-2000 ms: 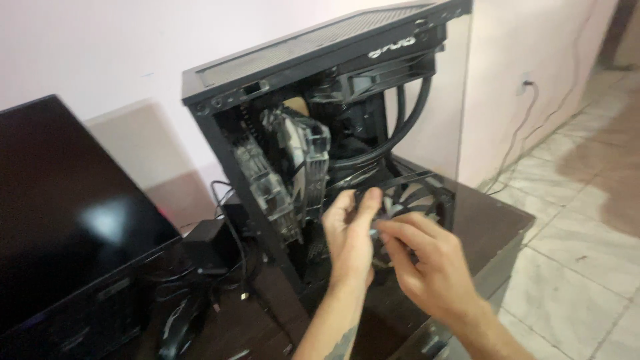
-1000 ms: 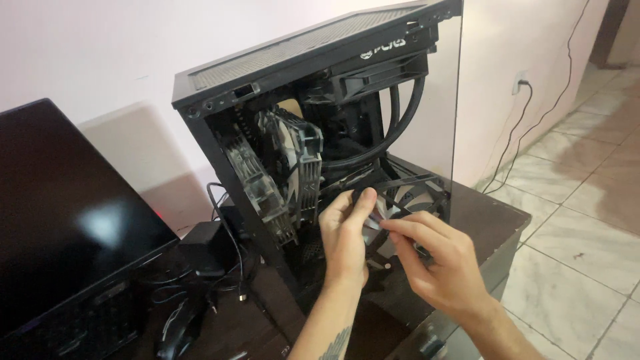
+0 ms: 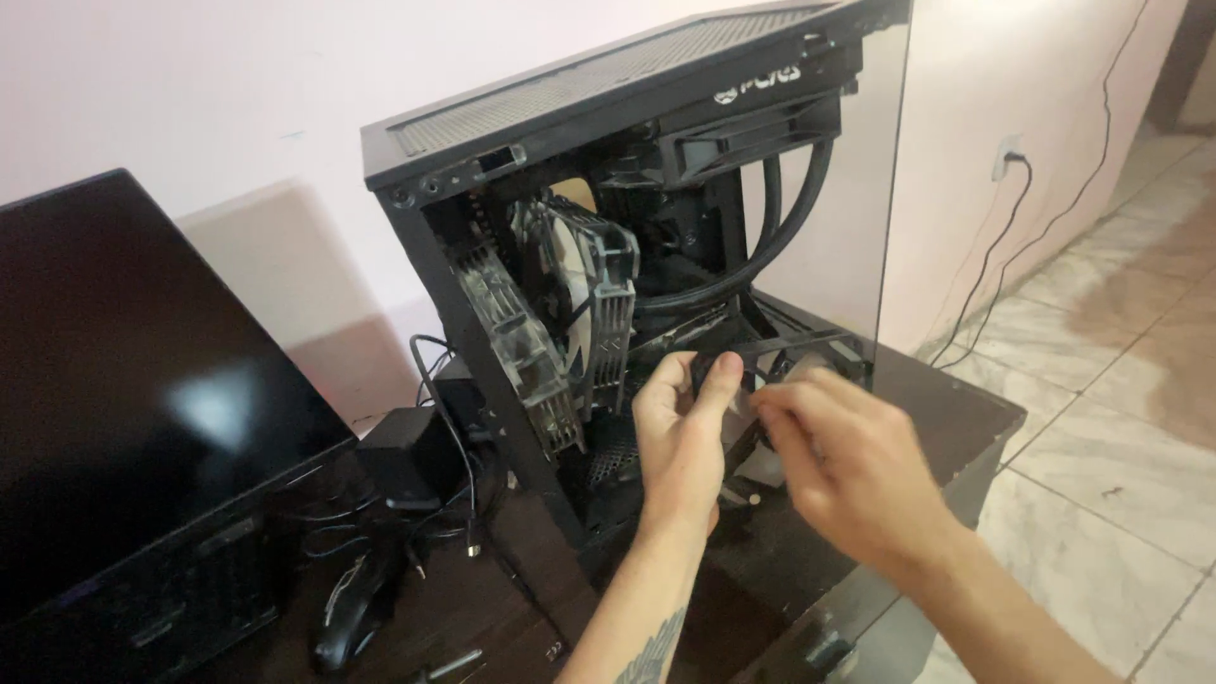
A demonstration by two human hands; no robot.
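My left hand (image 3: 686, 432) grips the near side of a black computer case fan (image 3: 803, 342), thumb on top. My right hand (image 3: 850, 465) is at the fan's face, thumb and fingertips pinched together near my left thumb; what they pinch is too small and blurred to tell. Directly behind the hands stands a black computer case (image 3: 418, 256) with its near side uncovered. Inside it are clear-framed fans (image 3: 608, 313), a radiator (image 3: 760, 142) under the top and black cooler tubes (image 3: 812, 214). A glass panel (image 3: 888, 218) stands at the case's right side.
On the dark tabletop (image 3: 959, 399) are a monitor (image 3: 142, 380), a black box (image 3: 413, 456), tangled cables (image 3: 465, 456) and a black mouse (image 3: 351, 608). A screwdriver-like tool (image 3: 451, 665) lies at the lower edge. A plugged wall outlet (image 3: 1007, 157) and tiled floor are at right.
My right hand has shifted over the fan's face, closer to my left thumb than one second ago. My left hand has kept its grip on the fan.
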